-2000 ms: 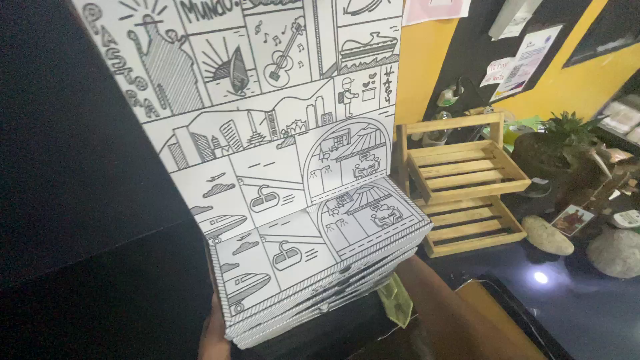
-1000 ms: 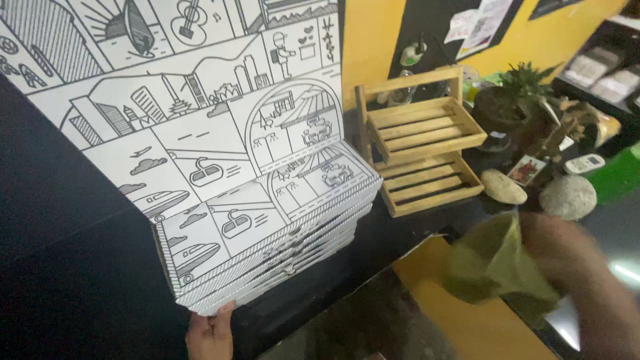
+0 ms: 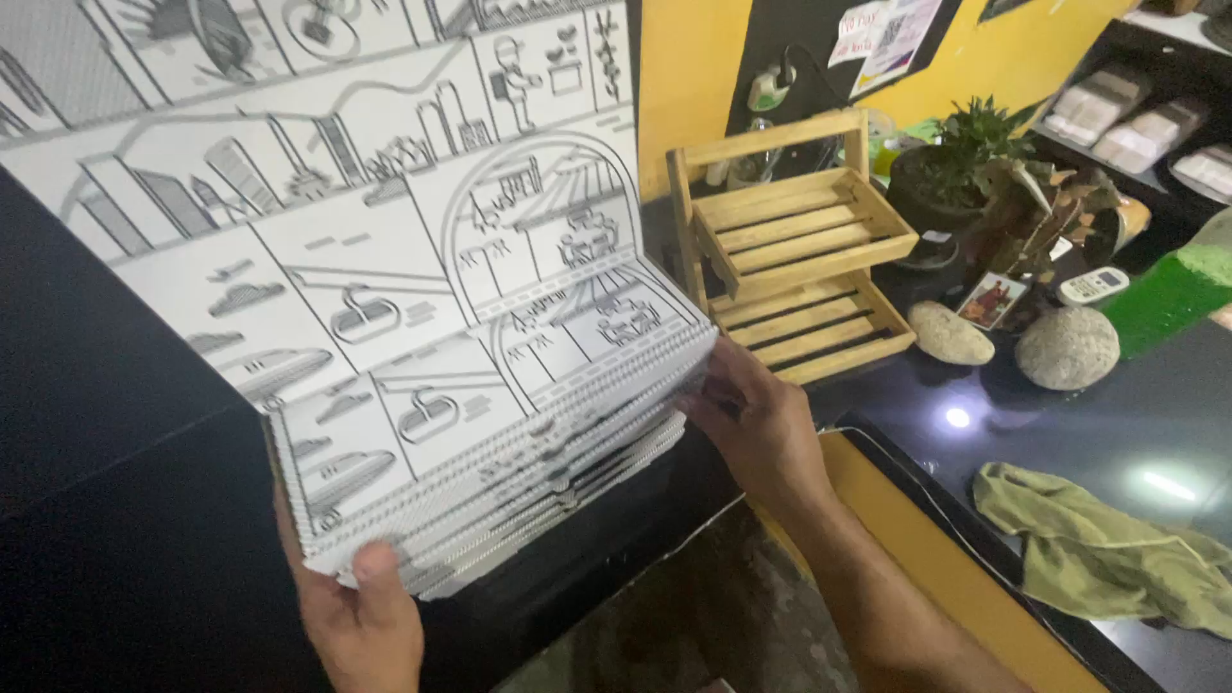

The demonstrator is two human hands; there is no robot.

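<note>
Between my two hands is a stack of flat white corrugated cardboard pieces (image 3: 539, 462) printed with black line drawings. Behind it, more sheets with the same drawings (image 3: 318, 183) rise upright. My left hand (image 3: 361, 611) grips the near left corner, its thumb on the front edge. At the right end, my right hand (image 3: 756, 414) has its fingers around the stack's edge; some fingertips are hidden. A crumpled olive-green cloth (image 3: 1107, 553) lies on the dark glossy counter, right of my right forearm and touching neither hand.
A two-tier slatted wooden rack (image 3: 799, 241) stands just beyond my right hand. Farther right are a potted plant (image 3: 948, 173), two stones (image 3: 1066, 348), a small card (image 3: 991, 300) and a white remote control (image 3: 1093, 286). Papers with writing hang on the yellow and black wall.
My right hand has let go of the green cloth it held over the counter a second ago and now grips the stack's right end. My left hand still holds the left corner.
</note>
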